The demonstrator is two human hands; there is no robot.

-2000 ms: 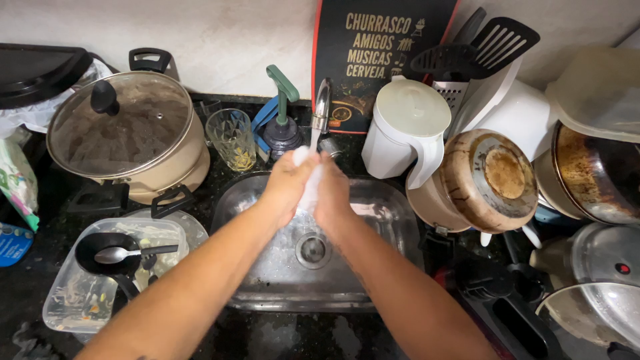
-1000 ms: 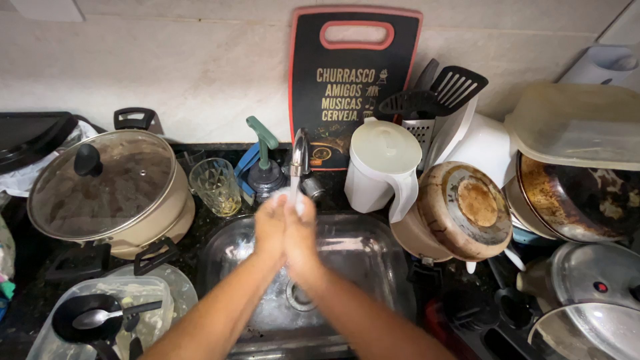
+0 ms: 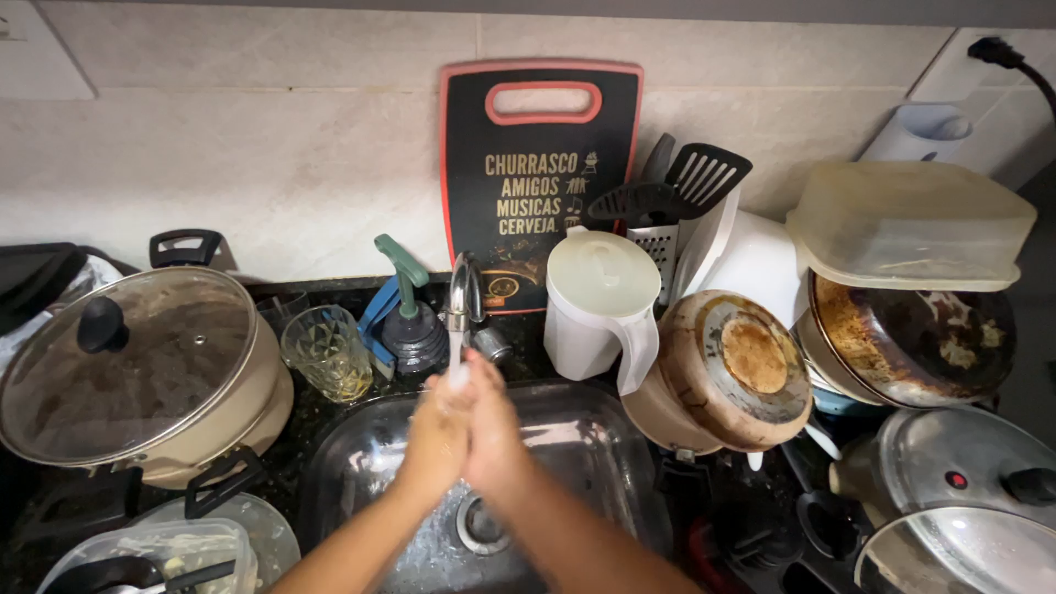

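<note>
My left hand (image 3: pixel 436 429) and my right hand (image 3: pixel 492 421) are pressed together, palm to palm, under the chrome faucet (image 3: pixel 464 289). Water runs from the spout onto the fingertips. Whether anything lies between the palms is hidden, and the fingers are slightly blurred. Both hands are above the stainless steel sink (image 3: pixel 602 462), whose drain (image 3: pixel 483 525) shows below the wrists. Left of the faucet stand a small plunger (image 3: pixel 412 326) with a green handle and a patterned drinking glass (image 3: pixel 327 355). A white lidded pitcher (image 3: pixel 601 305) stands to the right.
At left are a lidded beige pot (image 3: pixel 256 404) and a plastic container (image 3: pixel 227 536) with utensils. A cutting board (image 3: pixel 470 157) leans on the wall. Right of the sink are an upturned stained pan (image 3: pixel 742 371), a plastic tub (image 3: pixel 912 223), a metal pressure cooker (image 3: pixel 924 462) and a glass lid (image 3: pixel 965 553).
The hands stay together under the running faucet throughout. The view has tilted up, showing more of the wall and the whole cutting board.
</note>
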